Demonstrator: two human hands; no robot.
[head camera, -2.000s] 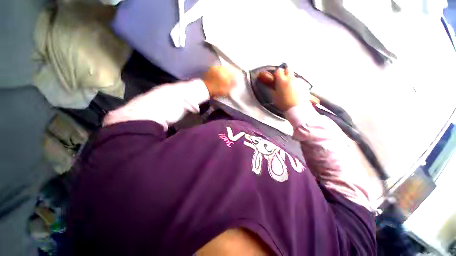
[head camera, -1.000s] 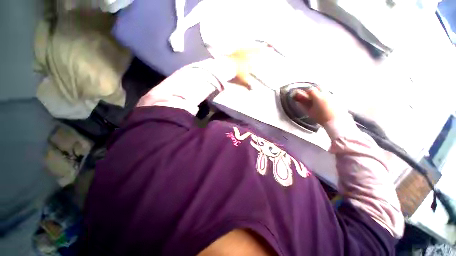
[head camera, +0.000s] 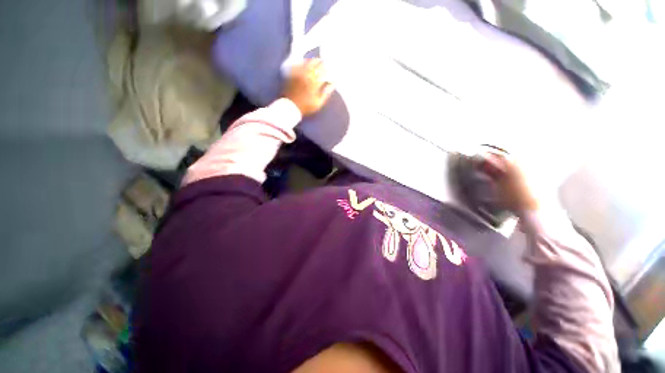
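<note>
A white garment panel (head camera: 408, 95) lies flat on the lavender-blue table cover, washed out by glare, with thin dark lines across it. My right hand (head camera: 510, 182) is closed round the red-brown handle of the dark steam iron (head camera: 474, 186), which is blurred and sits at the panel's near right part. My left hand (head camera: 308, 87) is at the panel's left end, palm down with fingers spread. Whether its fingers pinch the cloth cannot be told. A narrow white strip (head camera: 297, 29) lies just beyond my left hand.
A beige cloth pile (head camera: 168, 102) hangs at the left table edge. Grey-white cloth (head camera: 558, 51) lies on the far side. A dark hose (head camera: 625, 309) runs behind my right forearm. A brown block (head camera: 649, 299) is at the right end.
The iron and my right hand have moved right along the near side. My left hand has moved from on the panel to its left end. The whole view has shifted slightly.
</note>
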